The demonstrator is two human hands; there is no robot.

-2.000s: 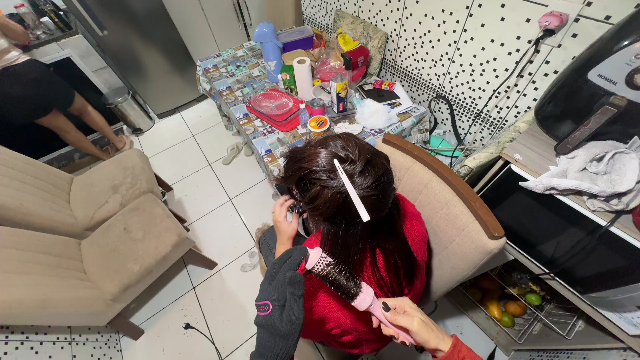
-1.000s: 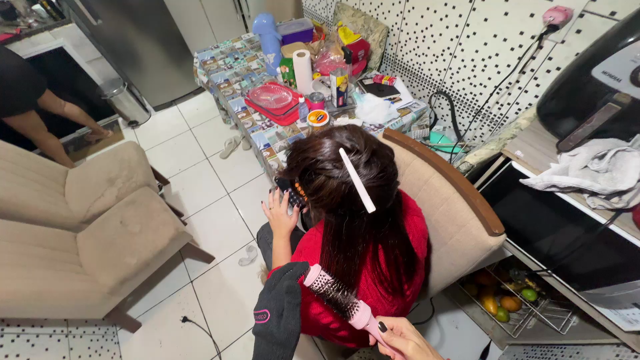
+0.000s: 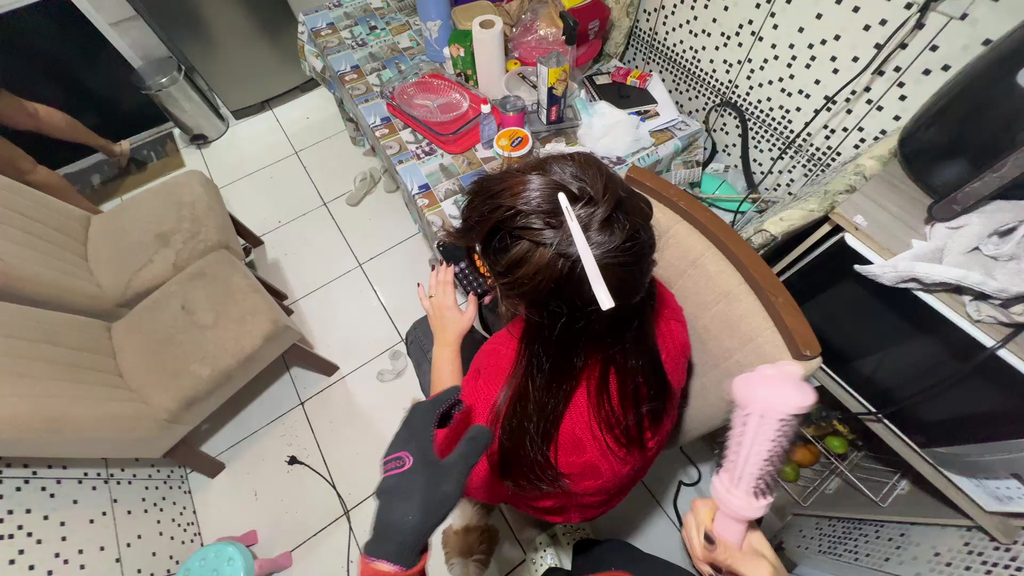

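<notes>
A seated person in a red knitted sweater [image 3: 624, 456] has long dark hair [image 3: 552, 376], part of it pinned up with a white hair clip [image 3: 586, 252]. My left hand [image 3: 428, 472], in a dark grey glove, is beside that person's left shoulder; it holds nothing that I can see. Bare, my right hand [image 3: 728, 540] grips the handle of a pink round hot-air brush [image 3: 764, 432], bristles upward, to the right of the sweater and apart from the hair. The seated person's hand is at a dark device with buttons [image 3: 472, 276].
Ahead stands a table [image 3: 328, 48] with containers, a paper towel roll [image 3: 488, 56] and an open-topped glass dish. Beige chairs [image 3: 200, 336] are on the left. A black plug cord [image 3: 320, 472] and a turquoise stool [image 3: 216, 558] are on the floor. An animal [image 3: 468, 544] is below my glove.
The brush has moved right, away from the gloved hand and the hair, and now points upward in my right hand. The gloved hand's thumb now stands apart.
</notes>
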